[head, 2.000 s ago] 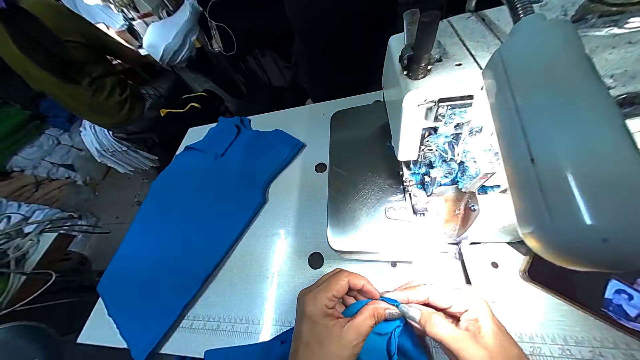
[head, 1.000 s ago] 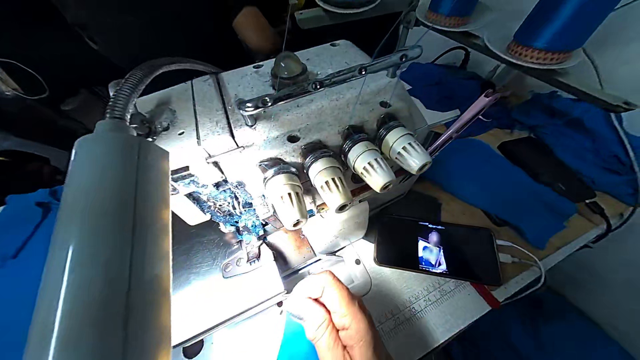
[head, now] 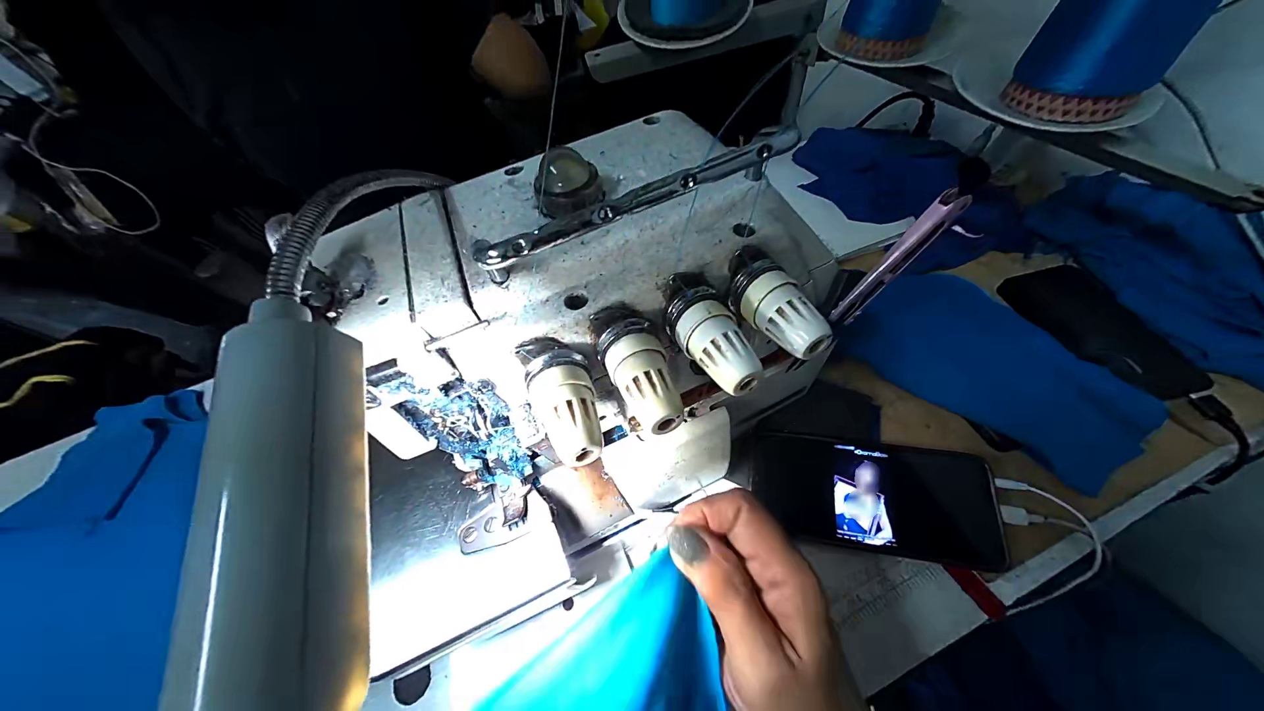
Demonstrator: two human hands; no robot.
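Observation:
My right hand [head: 755,592] pinches the edge of a bright blue fabric piece [head: 632,642] between thumb and forefinger, at the lower middle of the view. Just left of the fingertips is the presser foot [head: 512,509] of an overlock sewing machine [head: 632,237], whose looper area [head: 469,420] is covered in blue lint. Several cream tension knobs [head: 647,385] line its front. A long grey lamp [head: 272,513] lights the machine and hides part of its left side. My left hand is out of view.
A smartphone [head: 918,504] with its screen lit lies right of my hand, a white cable plugged in. Pink-handled tweezers [head: 908,247] lean behind the knobs. Blue cloth [head: 1007,365] and a black device [head: 1096,326] lie at the right; more blue fabric [head: 89,553] lies far left.
The view has swung right since the oldest frame, where both hands held the blue cloth in front of the machine. Now only my right hand shows, still holding it.

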